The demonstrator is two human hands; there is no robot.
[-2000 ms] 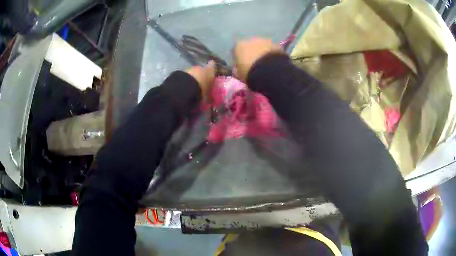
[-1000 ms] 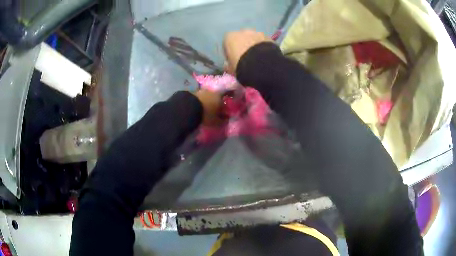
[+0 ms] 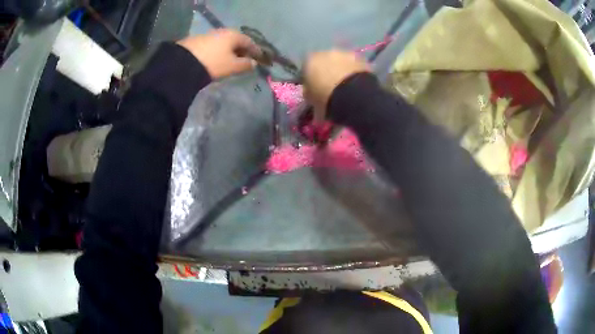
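Bright pink granules (image 3: 290, 158) lie at the bottom of the grey sheet-metal hopper (image 3: 287, 222), around a dark central opening. My left hand (image 3: 222, 52) is at the upper left of the hopper, its fingers at a dark, long, blurred item (image 3: 261, 44) lying along the seam; whether it grips it cannot be told. My right hand (image 3: 329, 73) is blurred above the pink granules, fingers pointing down towards the opening. What it holds, if anything, is hidden.
A large crumpled tan sack (image 3: 554, 85) with pink inside stands right of the hopper. A white panel (image 3: 85, 59) and a pale cylinder (image 3: 75, 153) are at the left, among dark machine parts. The hopper's front rim (image 3: 313, 266) runs below my forearms.
My left hand has moved from the pink granules up and left to the dark item. My right hand stays over the centre, now slightly lower and further right. More of the granules shows.
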